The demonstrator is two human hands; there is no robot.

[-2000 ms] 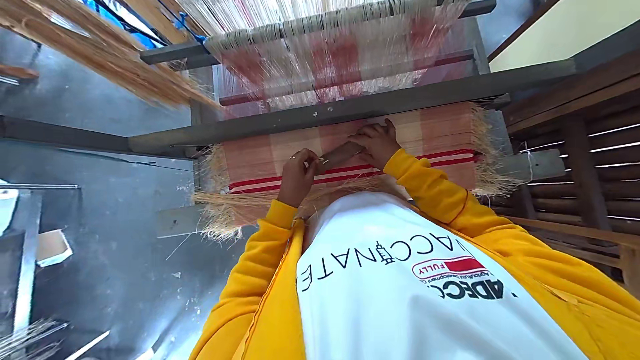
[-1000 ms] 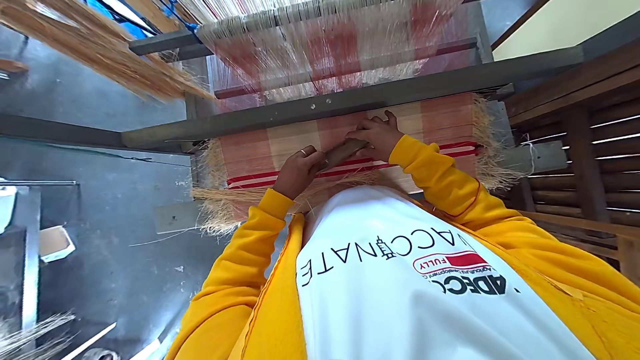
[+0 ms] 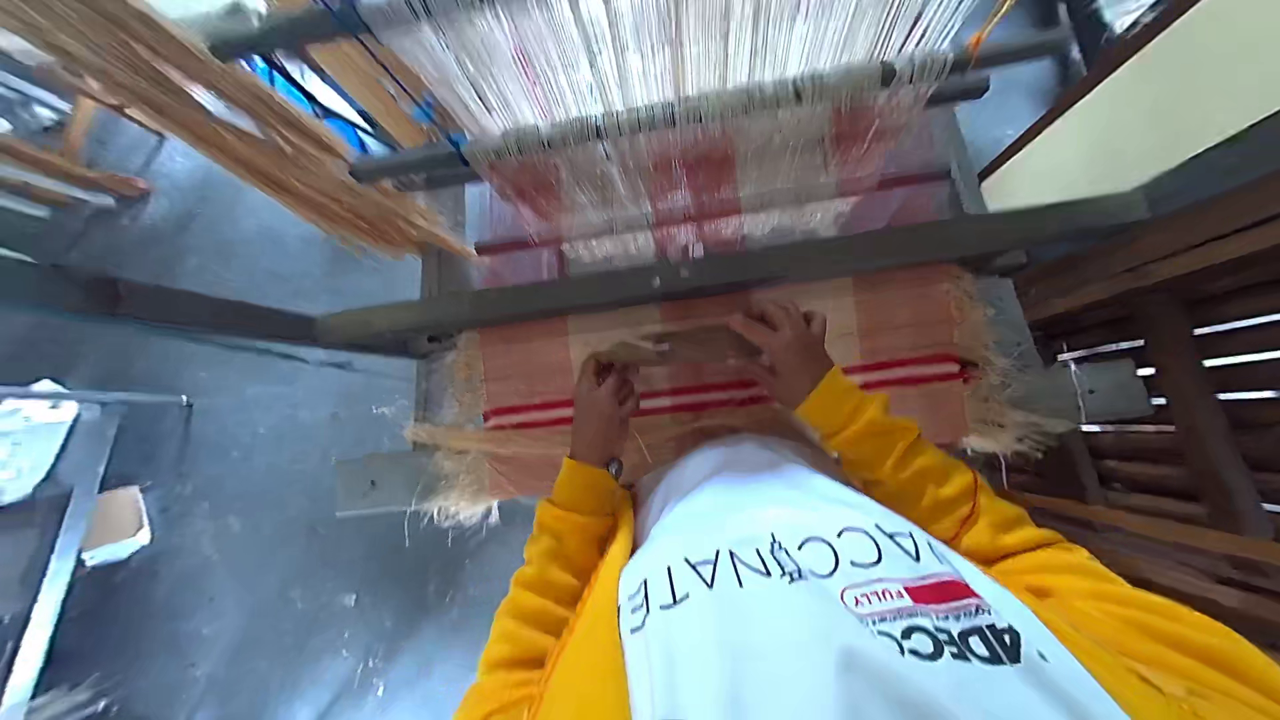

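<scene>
Striped woven cloth (image 3: 910, 310) in pink, cream and red lies over the near part of a wooden handloom, below its dark breast beam (image 3: 560, 290). Over the cloth, my right hand (image 3: 790, 345) grips the right end of a brown weaving shuttle (image 3: 695, 345). My left hand (image 3: 605, 400) is at the shuttle's left end, fingers pinched on a pale strand or fibre there; blur hides the exact grip. A red and white stripe (image 3: 700, 398) crosses the cloth just below the shuttle.
Beyond the beam are the heddle bar (image 3: 700, 105) and white warp threads (image 3: 640, 40). Loose tan fibres (image 3: 270, 150) hang at upper left. A wooden slatted wall (image 3: 1190, 400) is at right; a metal frame (image 3: 75, 540) and a white box (image 3: 115, 525) are at lower left.
My left hand has moved left, farther from my right hand, and more of the shuttle shows between them. The view shows more of the loom's far side.
</scene>
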